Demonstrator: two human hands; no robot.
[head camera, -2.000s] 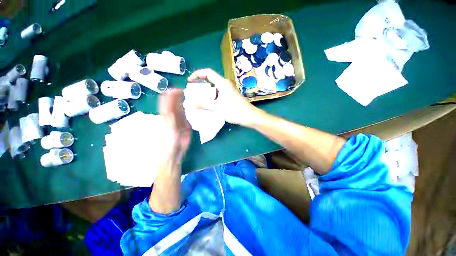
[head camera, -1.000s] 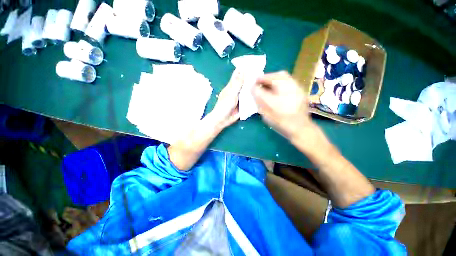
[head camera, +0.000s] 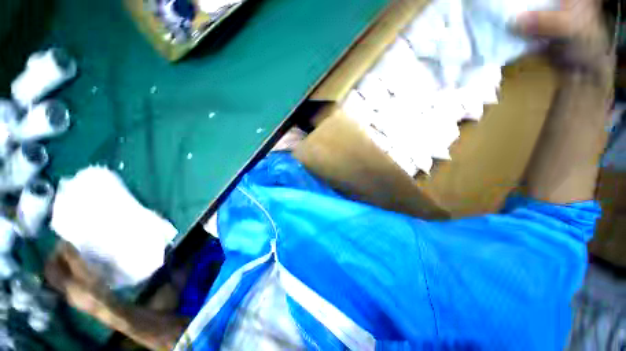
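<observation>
My right hand (head camera: 566, 34) is blurred at the upper right, over the large open brown carton (head camera: 515, 130). Its fingers are at white, partly translucent material (head camera: 491, 24); whether they grip it is unclear. Rows of white pieces with pointed corners (head camera: 419, 103) lie in the carton. My left hand (head camera: 75, 274) is blurred at the lower left, beside the near edge of the stack of white sheets (head camera: 110, 219). Its fingers are not clear, so I cannot tell if they hold anything.
White cylindrical units (head camera: 44, 120) lie in a group at the green bench's left. The small open carton (head camera: 175, 48) with dark and white discs is cut off at the top. The bench edge (head camera: 257, 154) runs diagonally between the bench and the large carton.
My view has turned right towards the large carton. My hands, together over a white sheet before, are now far apart: the right over the carton, the left by the stack.
</observation>
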